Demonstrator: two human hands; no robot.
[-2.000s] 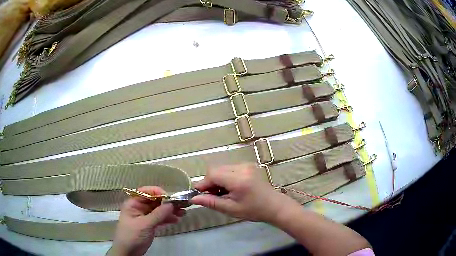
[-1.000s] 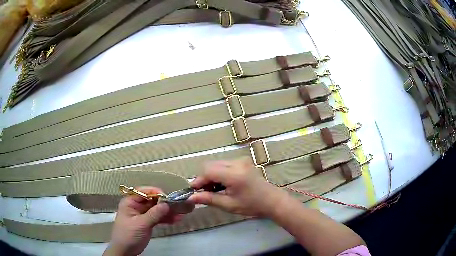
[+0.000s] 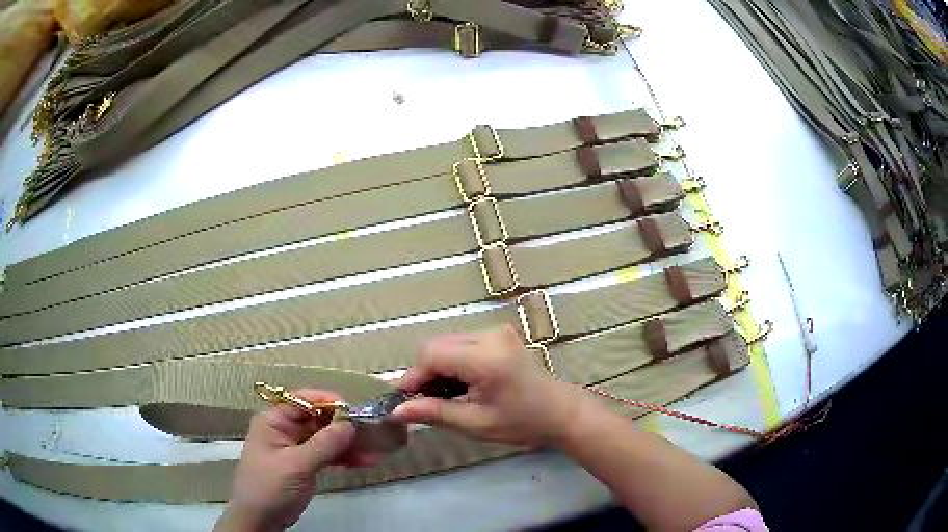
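My left hand [image 3: 296, 452] grips the end of a khaki webbing strap [image 3: 239, 384], near its gold snap hook [image 3: 283, 397]. The strap curls back in a loop to the left. My right hand [image 3: 489, 390] holds thread snips [image 3: 376, 405], their blades against the strap end beside my left fingertips. The handle is mostly hidden in my right hand. A red cord [image 3: 676, 418] trails right from under my right wrist. Several straps lie side by side behind and below my hands, with gold slide adjusters [image 3: 499, 268] and brown bands [image 3: 678, 284].
A strap pile [image 3: 198, 78] lies at the back left, and a second strap heap [image 3: 832, 114] at the right. Yellow tape [image 3: 771, 390] marks the white table [image 3: 582, 497] near the hooks. A thin pale tool [image 3: 795, 296] lies at the right. Yellowish bags [image 3: 99, 16] show at the back left.
The strap loop between my hands has sunk lower and flatter. Both hands keep their grips at nearly the same spot, and the snips' blades have shifted slightly. The view has moved a little.
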